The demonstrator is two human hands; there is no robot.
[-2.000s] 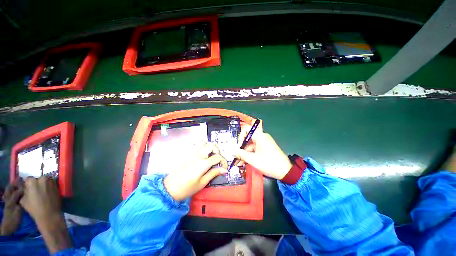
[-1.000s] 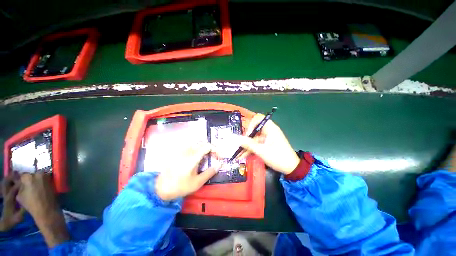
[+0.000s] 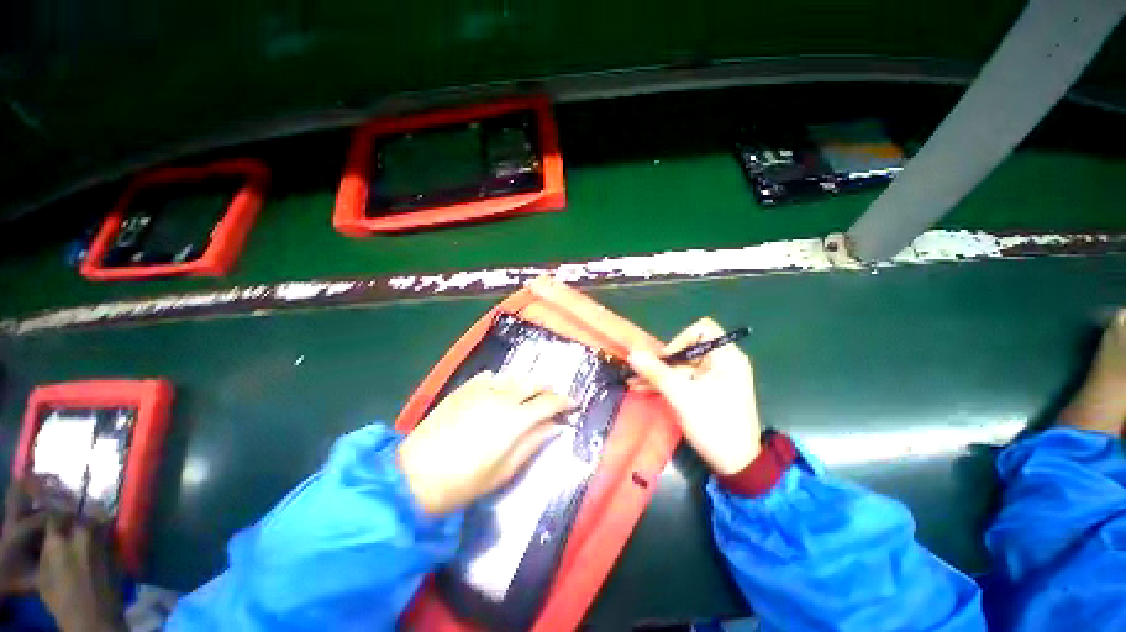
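An opened tablet [image 3: 525, 525] lies in a red-orange foam tray [image 3: 608, 525], turned at an angle on the green bench in front of me. Its board end points away from me, and its battery glares near my side. My right hand [image 3: 714, 393] holds a slim black pen-like tool [image 3: 709, 347] and rests at the upper right corner of the tray; the tool's lower end is hidden by the fingers. My left hand [image 3: 475, 438] lies over the left part of the tablet with its fingertips on the board area. I cannot make out anything held in it.
Two red-framed tablets [image 3: 450, 168] and an untrayed tablet [image 3: 809, 163] lie on the green belt behind a chipped white-brown rail [image 3: 642, 264]. A grey post [image 3: 975, 136] stands at right. Another person's hands work on a trayed tablet [image 3: 93, 447] at left; another person's blue sleeve is at right.
The tray and tablet have been turned, so the board end now faces away from me. Both hands have moved with it, and my right hand still holds the tool. The camera view has also shifted.
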